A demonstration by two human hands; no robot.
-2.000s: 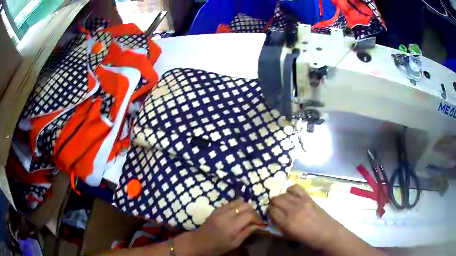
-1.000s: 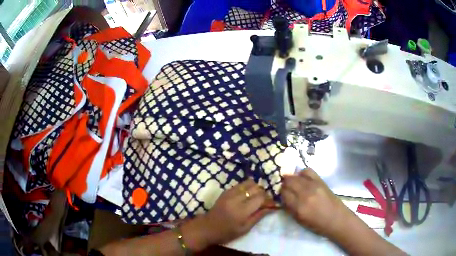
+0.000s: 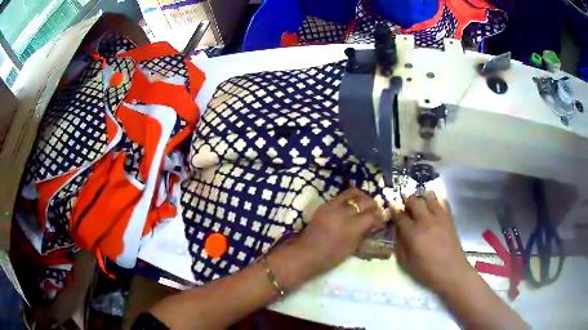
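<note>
The navy and cream printed body panel (image 3: 271,148) lies on the white table left of the needle, with an orange dot at its lower left. My left hand (image 3: 345,222), with a ring and a bracelet, presses on the panel's right edge beside the presser foot (image 3: 398,180). My right hand (image 3: 425,232) has its fingertips at the same edge, just in front of the foot. The fingers hide the edge of the cloth. The sewing machine (image 3: 464,122) stands above and to the right.
A heap of orange, white and navy pieces (image 3: 138,142) lies at the left by a cardboard box (image 3: 32,97). Scissors (image 3: 545,251), thread snips (image 3: 514,248) and red fabric strips (image 3: 496,248) lie right of my right hand. Blue bins with more printed pieces stand behind the table.
Both hands have moved forward to the presser foot with the panel's edge. The panel has moved forward and bunched near the needle.
</note>
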